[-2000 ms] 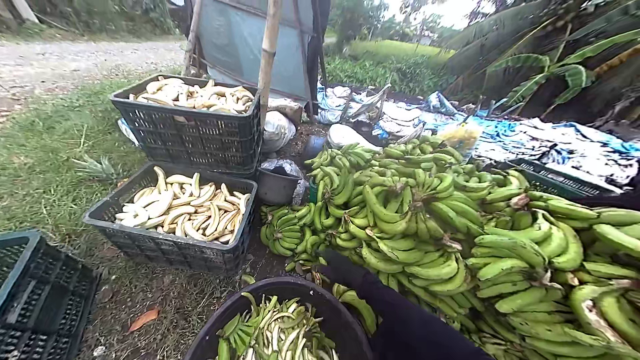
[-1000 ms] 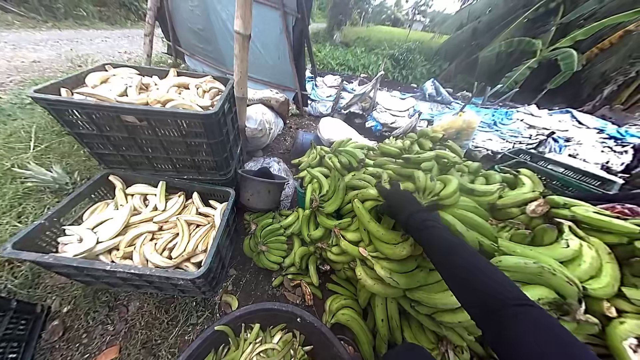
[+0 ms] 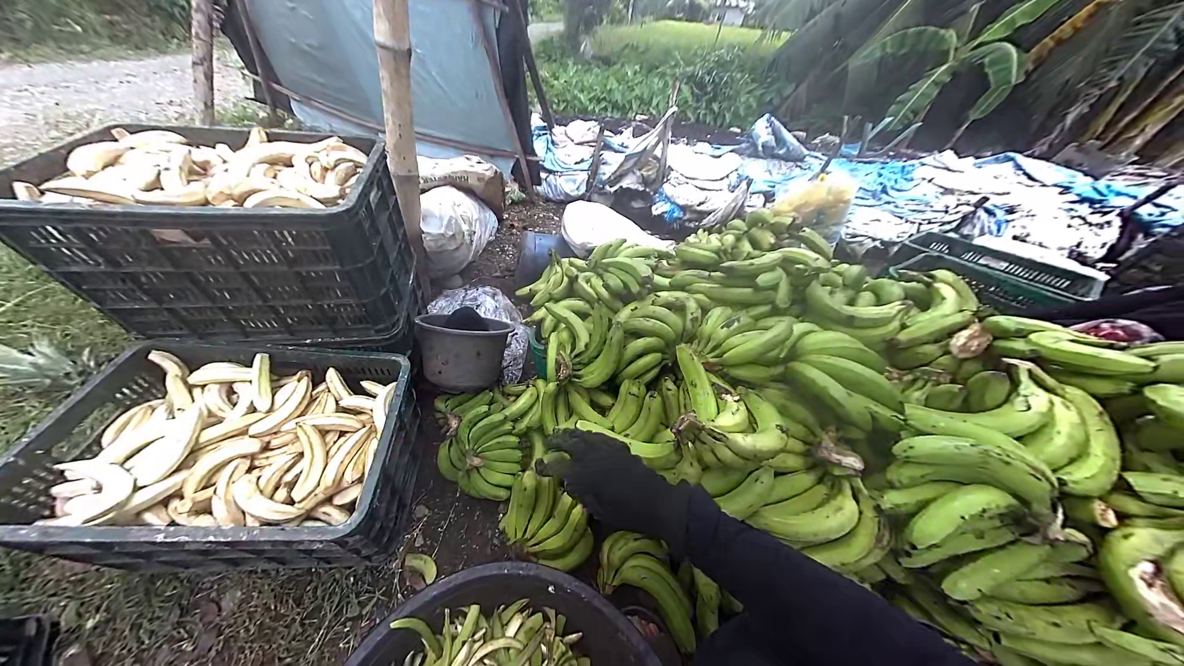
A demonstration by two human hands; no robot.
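Observation:
My right hand (image 3: 610, 476), in a black glove and dark sleeve, reaches in from the lower right to the left edge of a large heap of green bananas (image 3: 768, 416). Its fingers are at a bunch of green bananas (image 3: 546, 523); whether they grip anything cannot be told. My left hand is not in view. Below the right hand stands a round dark tub (image 3: 527, 578) with green peels and pale pieces (image 3: 499, 638). To the left, a dark plastic crate (image 3: 393, 444) holds peeled bananas (image 3: 231, 453). A crate behind it (image 3: 277, 268) holds more peeled bananas (image 3: 213, 171).
A grey pot (image 3: 467, 356) stands between the crates and the heap, near a bamboo pole (image 3: 398, 120). White sacks (image 3: 453, 227) lie behind it. A green crate (image 3: 999, 268) and blue-and-white sheets (image 3: 925, 185) lie beyond the heap.
My right hand has moved from higher up on the banana heap down and left to its near left edge. The view has shifted and stands closer to the crates than two seconds ago.

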